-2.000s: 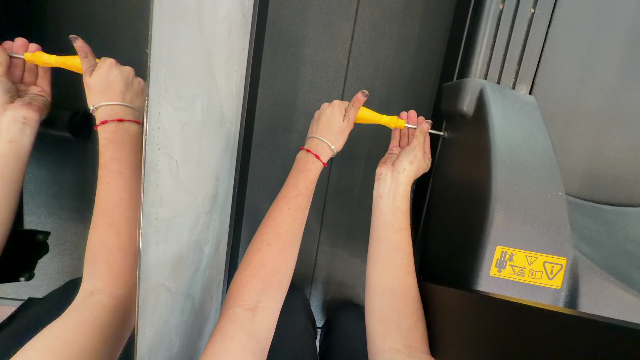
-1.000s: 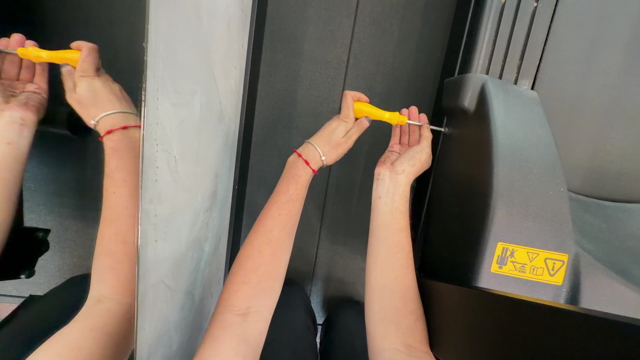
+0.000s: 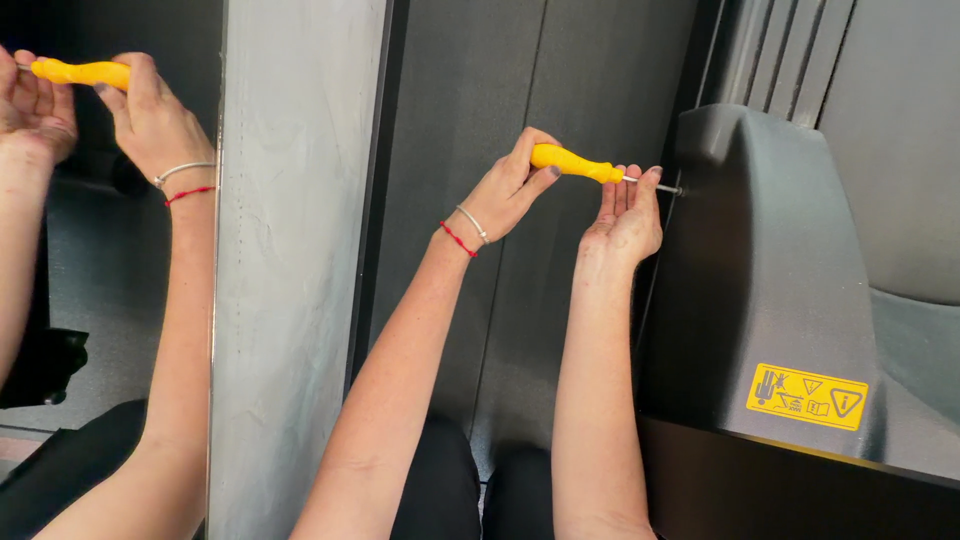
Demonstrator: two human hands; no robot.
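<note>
A screwdriver with a yellow handle (image 3: 574,163) lies nearly level, its metal shaft pointing right. My left hand (image 3: 504,191) grips the rear end of the handle, fingers above and thumb below. The fingers of my right hand (image 3: 628,214) hold the shaft between the handle and the tip, palm turned up. The tip meets the side of a dark grey plastic cover (image 3: 787,247) at what looks like a small screw (image 3: 681,191); the exact contact is too small to tell. A red string and a silver-coloured bracelet circle my left wrist.
A light grey metal panel (image 3: 296,247) stands left of my arms, with a mirror surface (image 3: 97,247) beyond it reflecting both hands and the screwdriver. Dark panels (image 3: 465,90) lie behind my hands. The cover bears a yellow warning label (image 3: 808,397); ribbed strips (image 3: 787,60) run above it.
My left hand has shifted its grip on the handle: two seconds ago its thumb pointed up, and now it lies below the handle. My right hand stays at the shaft.
</note>
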